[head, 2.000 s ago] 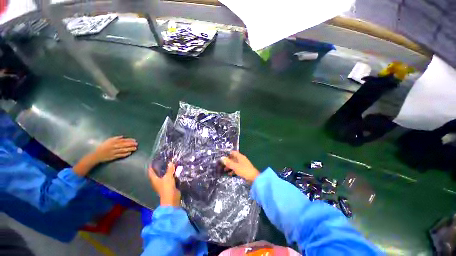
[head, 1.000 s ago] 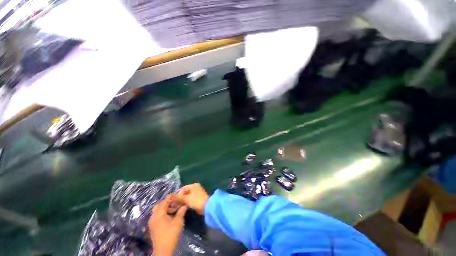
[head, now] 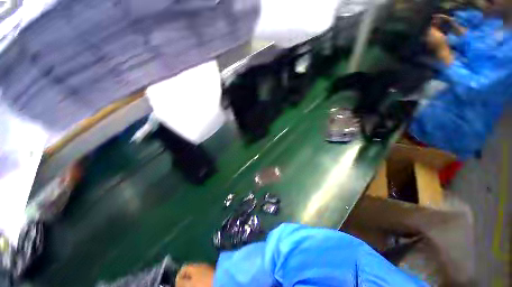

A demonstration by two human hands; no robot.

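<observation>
My right hand (head: 195, 275) is at the bottom edge, blurred and partly cut off, beside the crinkled edge of a large clear bag (head: 137, 276). Its fingers are too cut off to tell whether it holds anything. My left hand is out of the picture. A loose cluster of small black glossy parts (head: 240, 227) lies on the green bench (head: 168, 224), just beyond my right sleeve. A small brownish clear-wrapped piece (head: 268, 175) lies behind them.
Black pouches or fabric (head: 252, 106) lie along the back under white sheets (head: 191, 101). A clear bag (head: 342, 124) lies farther right. An open brown carton (head: 429, 185) stands beyond the bench edge. A person in a blue smock (head: 466, 89) is at the upper right.
The view has swung to the right and is blurred. The large bag and my hands have slid towards the bottom edge, and my left hand has left the picture.
</observation>
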